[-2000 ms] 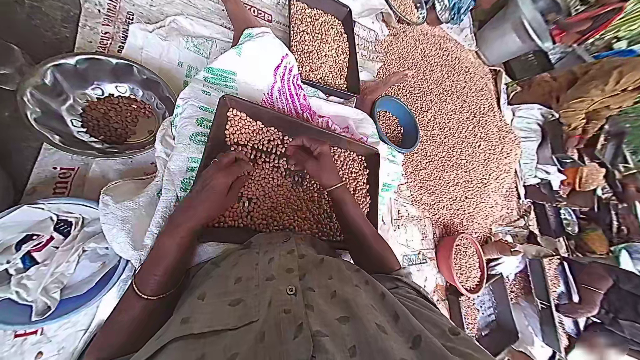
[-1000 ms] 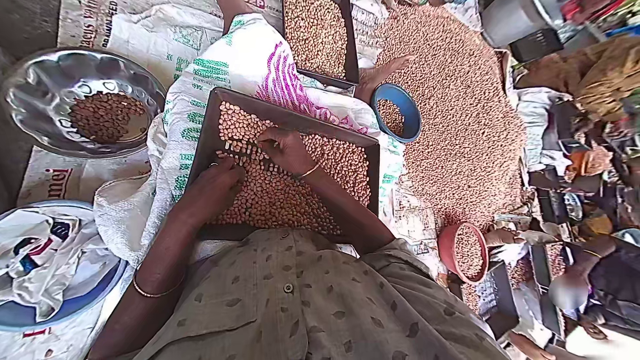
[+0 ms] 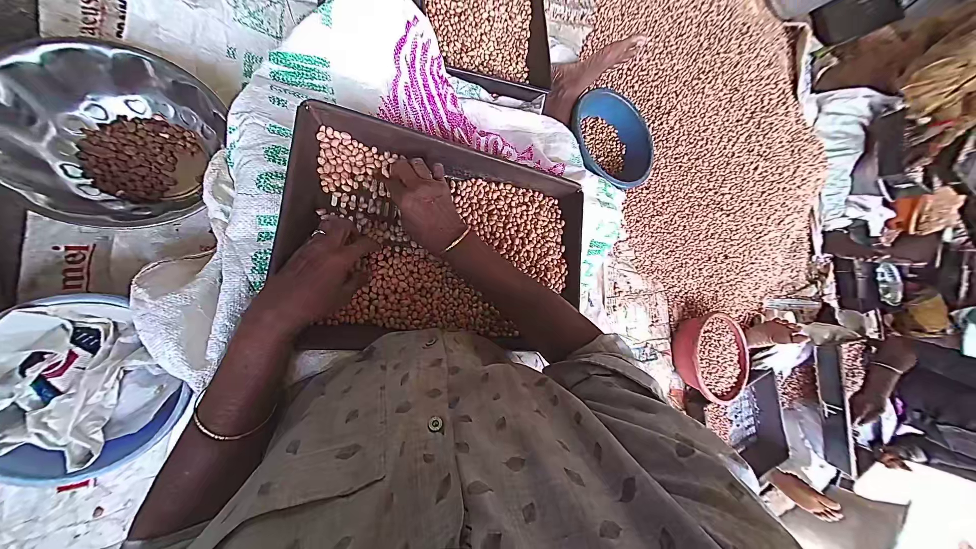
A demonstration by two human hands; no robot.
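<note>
A dark rectangular tray [image 3: 576, 229] lies on my lap over a white woven sack [image 3: 252, 145]. Light brown nuts or beans [image 3: 511, 221] cover much of its bottom, with a thinner strip of them between my hands. My left hand [image 3: 324, 255], a ring on one finger, rests over the tray's left part with its fingers bent at the nuts. Over the upper middle, my right hand [image 3: 423, 198] touches the nuts with curled fingertips. Whether either hand pinches a nut is hidden by the fingers.
A steel basin [image 3: 46, 175] with darker pieces stands left, above a blue basin [image 3: 145, 450] holding cloth. A second tray [image 3: 540, 46], a blue bowl [image 3: 648, 145] and a large nut pile [image 3: 709, 152] lie beyond. A red bowl [image 3: 682, 358] and another person's hand [image 3: 774, 332] are at right.
My right hand has moved a little towards the tray's far edge since one second ago. Both hands stay over the nuts, and the thin strip between them remains in view.
</note>
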